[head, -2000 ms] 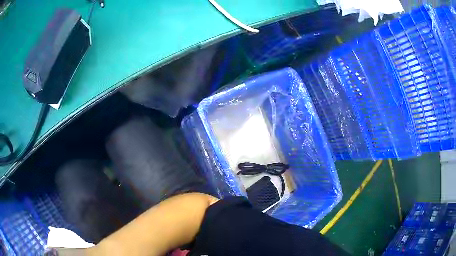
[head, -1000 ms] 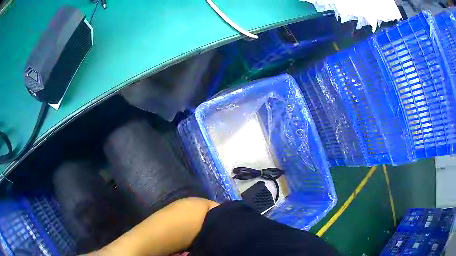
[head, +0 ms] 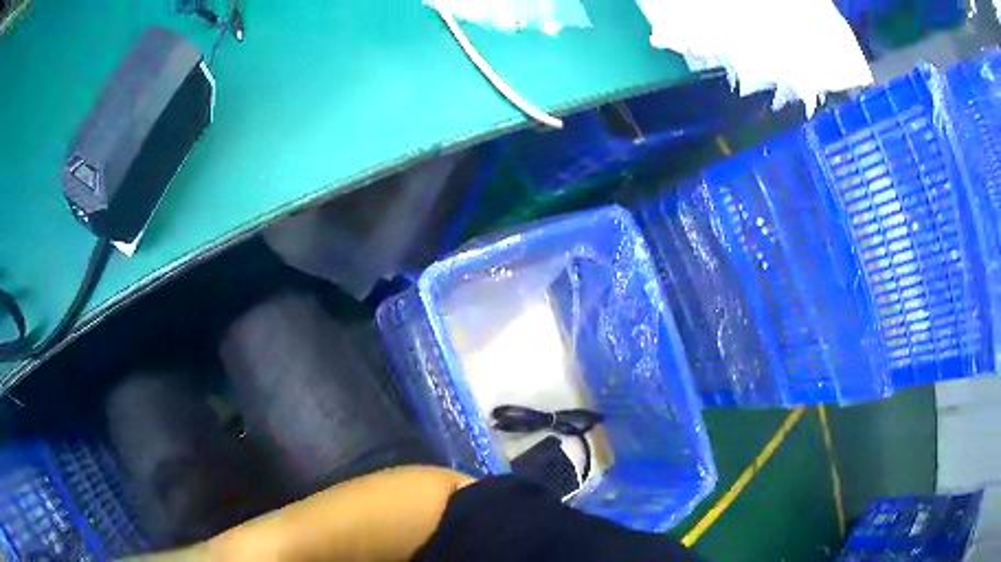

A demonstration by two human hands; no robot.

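A black power adapter (head: 143, 132) lies on the green-topped bench (head: 318, 99) at the upper left, its thick black cable running down to the left edge. Another black adapter (head: 546, 467) with a coiled black cord lies on a pale layer inside the lined blue crate (head: 683, 417), below the bench edge. A bare forearm with a black sleeve crosses the bottom of the view; its hand is cut off by the bottom edge. No hand or fingers show, so what they hold is hidden.
Stacked blue crates (head: 768, 285) stand at the right, others at the lower left and lower right. White ragged sheets (head: 757, 44) hang at the bench end near a white cord (head: 494, 79). The wearer's legs (head: 318, 384) are under the bench. The green floor has yellow lines (head: 752, 472).
The view has shifted, so the crates, sheets and bench items sit lower in the picture. The white piece seen at the lower left two seconds ago no longer shows.
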